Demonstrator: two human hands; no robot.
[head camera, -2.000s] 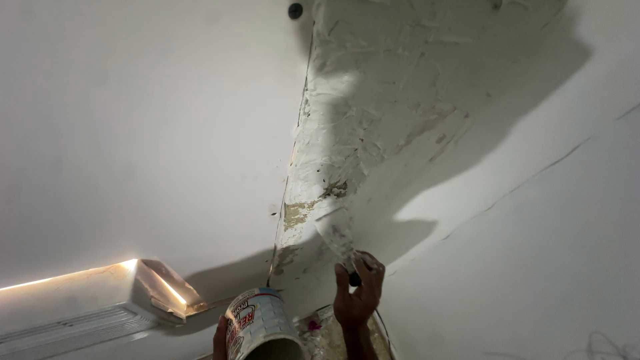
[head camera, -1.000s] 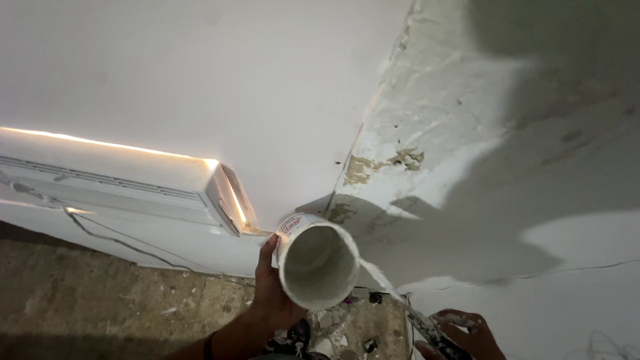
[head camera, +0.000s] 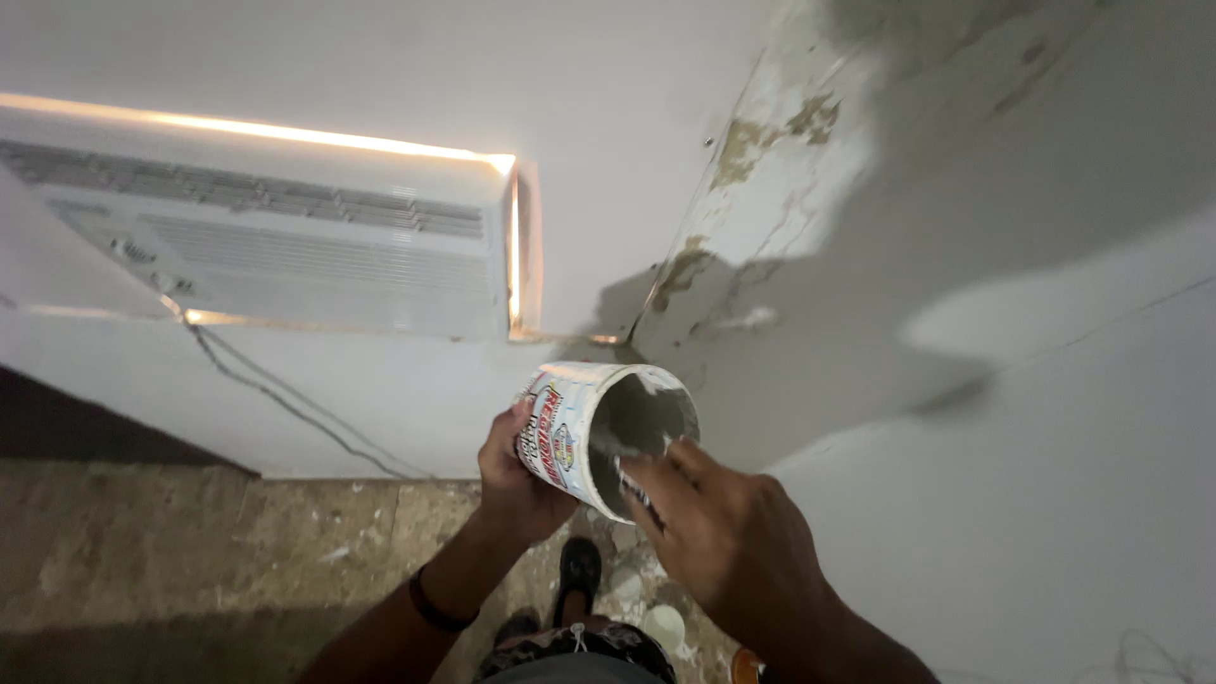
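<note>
In the lower middle of the head view, my left hand (head camera: 518, 484) grips a white plastic bucket (head camera: 560, 432) with printed sides, tilted so its mouth faces right and toward me. My right hand (head camera: 722, 532) is at the bucket's mouth, closed around the dark handle of a tool (head camera: 641, 499). Its blade reaches inside the bucket and is mostly hidden; in the earliest frame it looks like a putty knife. Above and to the right, the wall (head camera: 798, 209) has smeared filler, bare brownish patches and a narrow gap along its edge.
A window air conditioner (head camera: 323, 247) is set in the wall at left, light leaking around its frame. A cable (head camera: 285, 399) hangs below it. My shoe (head camera: 579, 565) stands on the stained, spattered floor (head camera: 332, 541). A pale round spot lies near it.
My right hand has moved from the wall, down past the bucket's right side, and now to the bucket's mouth with the tool inside. The view has swung down and left.
</note>
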